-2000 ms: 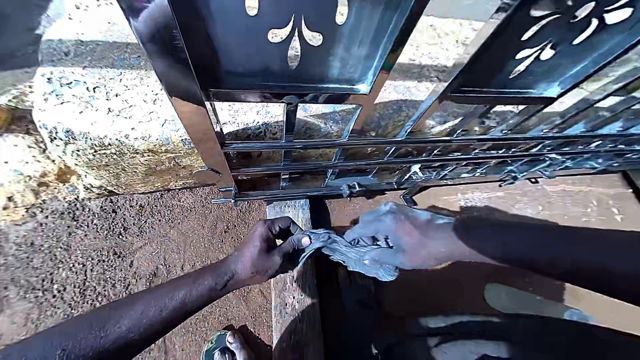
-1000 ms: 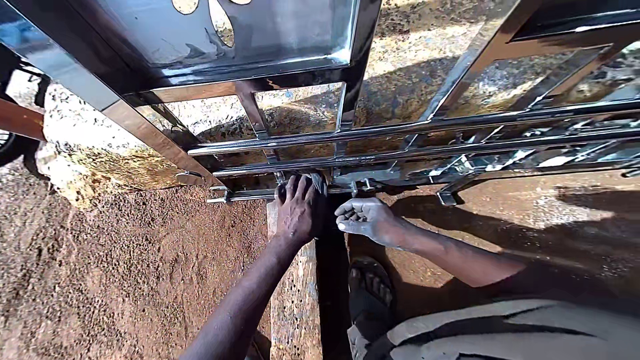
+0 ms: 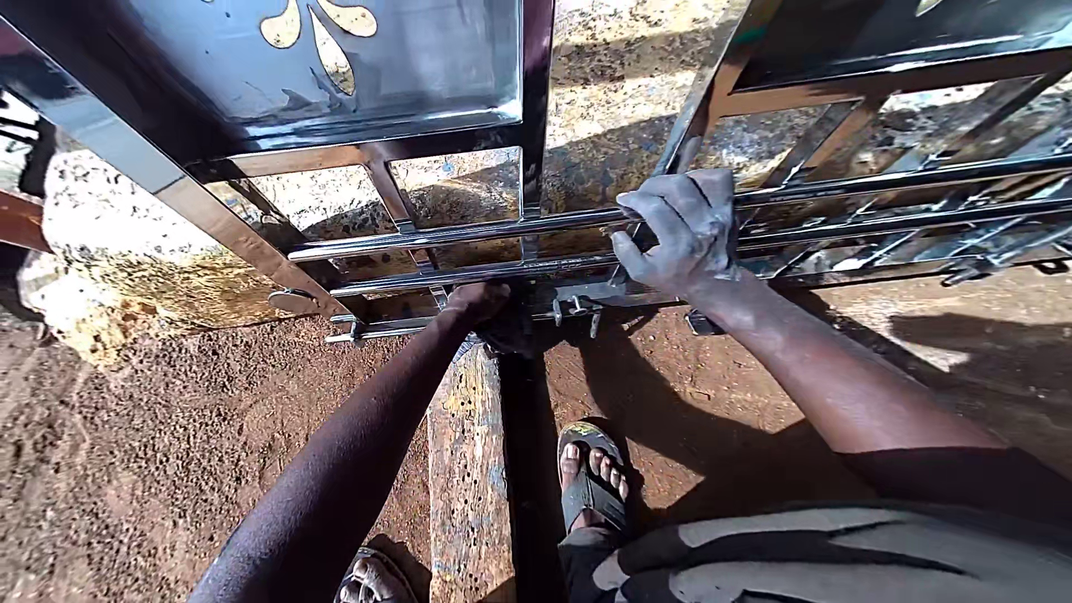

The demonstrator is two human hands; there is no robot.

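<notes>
A shiny metal gate (image 3: 528, 167) with cut-out panels and horizontal tubes stands in front of me. My left hand (image 3: 479, 300) is low at its bottom tubes, with a dark crumpled cloth (image 3: 509, 322) in it; the fingers are partly hidden. My right hand (image 3: 682, 230), coated in grey, rests over the two horizontal tubes (image 3: 846, 188) right of the middle, its fingers curled; whether it grips them is unclear. Between the hands, a metal bolt latch (image 3: 586, 299) is fixed low on the gate.
A weathered wooden beam (image 3: 469, 477) runs from under the gate toward me. My sandalled feet (image 3: 593, 481) stand on either side of it on reddish soil (image 3: 251, 402). A pale rough stone block (image 3: 151, 243) lies behind the gate at left.
Two seconds ago both hands held the grey cloth between them, in front of the gate. The left hand then went to the bottom tubes, and the right hand has since moved up onto the gate.
</notes>
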